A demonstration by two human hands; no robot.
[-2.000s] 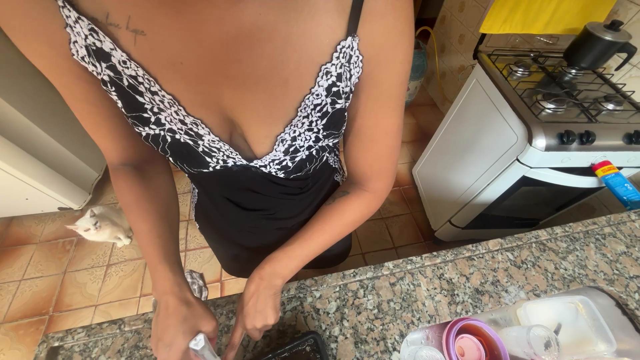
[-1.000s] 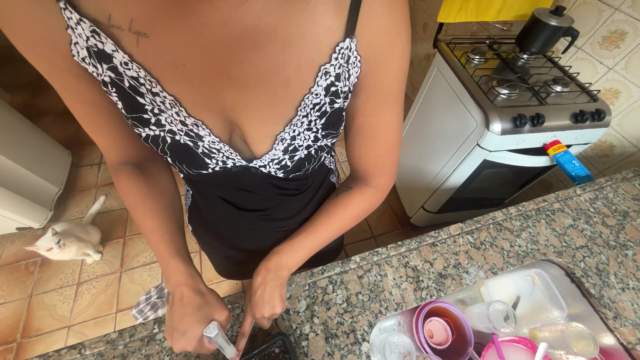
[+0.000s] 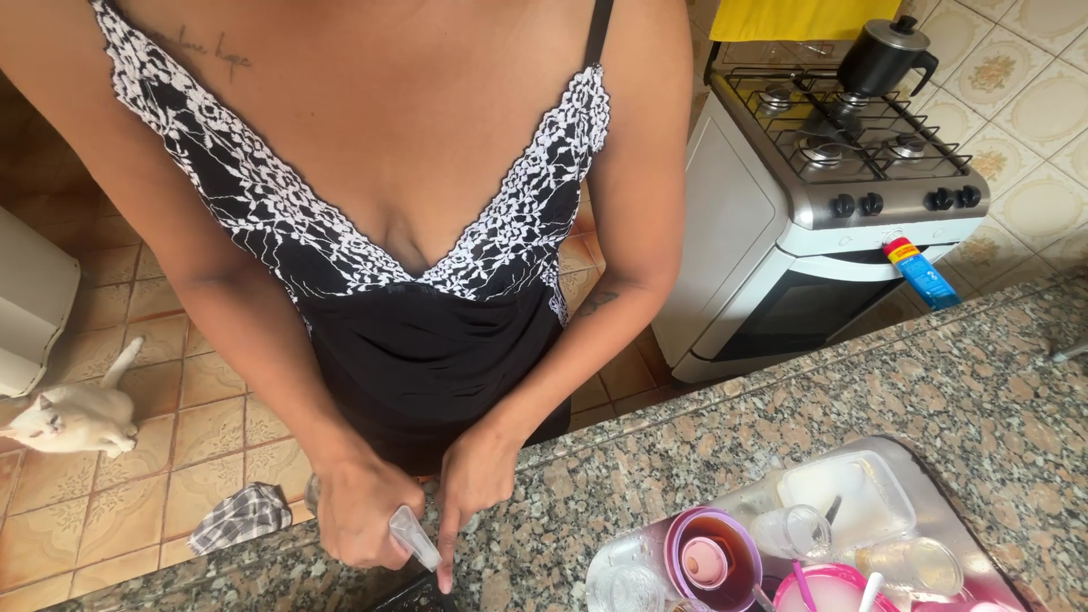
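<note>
My right hand (image 3: 361, 514), at the lower left of centre, is closed around a clear plastic piece (image 3: 414, 537) whose narrow end points down toward a black tray (image 3: 416, 593). Beside it, my left hand (image 3: 476, 484) has its index finger stretched down to the tray's edge, close to the tip of the plastic piece. The other fingers of that hand are bent, and no object shows in it. Only a corner of the tray is in view; the rest is cut off by the bottom of the frame.
A granite counter (image 3: 680, 433) runs across. At lower right, a metal tray (image 3: 914, 476) holds cups, a pink bowl (image 3: 829, 591) and a white container (image 3: 850, 493). Beyond stand a stove (image 3: 731, 212) and pot (image 3: 880, 59). A cat (image 3: 76, 416) and checked cloth (image 3: 240, 518) are at left.
Both hands stay close together by the black tray. The cat was low on the floor two seconds ago; its tail is now raised. The view has shifted.
</note>
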